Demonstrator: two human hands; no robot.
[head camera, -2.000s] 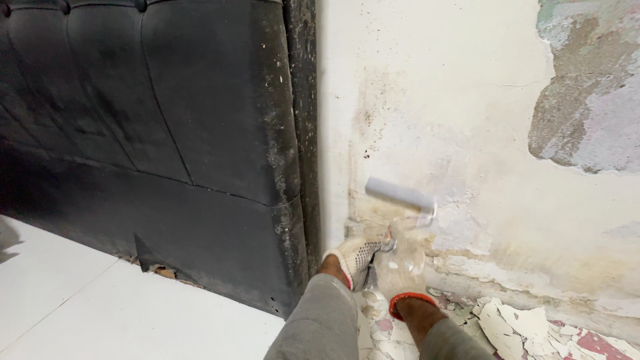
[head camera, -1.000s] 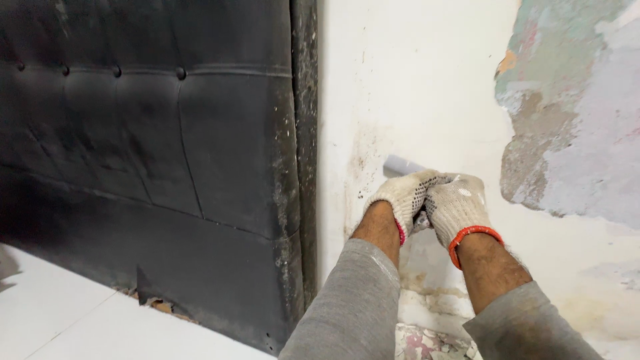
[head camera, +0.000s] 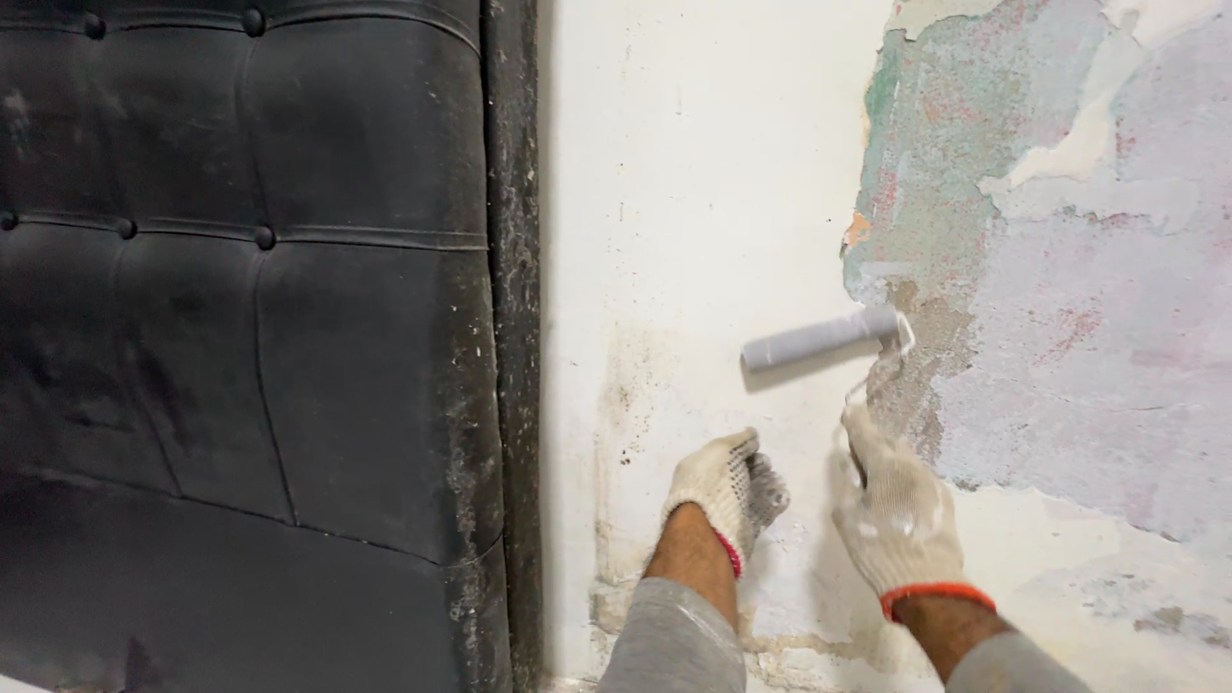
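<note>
A paint roller with a grey sleeve (head camera: 818, 339) lies against the white wall (head camera: 731, 173), its left end tilted slightly down. My right hand (head camera: 895, 510), in a knitted cotton glove with an orange cuff, grips it below the wire frame; the handle is mostly hidden in the fist. To the left, my left hand (head camera: 727, 486) wears a dotted glove with a red cuff. Its fingers are curled near the wall, apart from the roller, and whether anything is in them cannot be seen. The roller's right end meets a patch of peeled paint (head camera: 1068, 318).
A black tufted, upholstered panel (head camera: 366, 366) fills the left side, with a dark, speckled edge (head camera: 515, 385) beside the wall. Flaking, stained plaster (head camera: 799, 645) runs along the lower wall.
Both hands were together at the roller one second ago; now they are apart, with only my right hand on it. The roller has moved up and right toward the peeled patch.
</note>
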